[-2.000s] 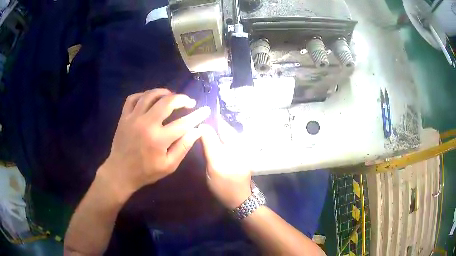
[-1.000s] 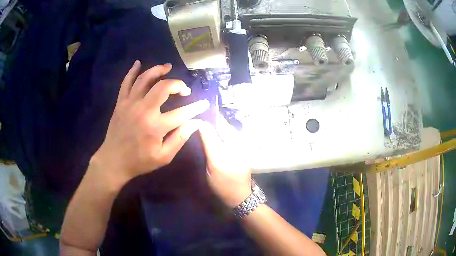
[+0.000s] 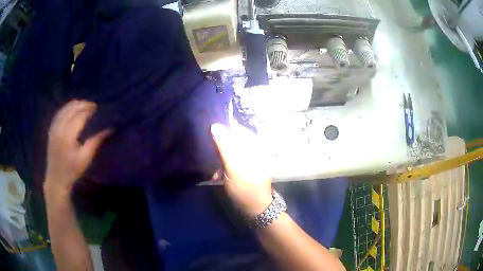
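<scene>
The navy garment piece (image 3: 153,116) lies left of the overlock machine (image 3: 212,34), its right edge at the brightly lit needle area (image 3: 225,87). My left hand (image 3: 71,140) is on the cloth at the far left, thumb and fingers around a fold of it; the fingertips are partly hidden. My right hand (image 3: 241,164), with a metal watch at the wrist, holds the cloth's edge just below the needle area, thumb on top and a fingertip showing at the lower edge. Glare washes out part of this hand.
Blue and dark snips (image 3: 409,119) lie on the right of the white table (image 3: 360,143). Ribbed tension knobs (image 3: 337,51) are on the machine front. A slatted pallet or crate (image 3: 426,217) stands lower right. Blue cloth (image 3: 307,211) hangs below the table edge.
My left hand has moved from beside the needle area to the far left. The cloth has shifted and now shows a lower edge. My right hand stays near the needle, slightly lower.
</scene>
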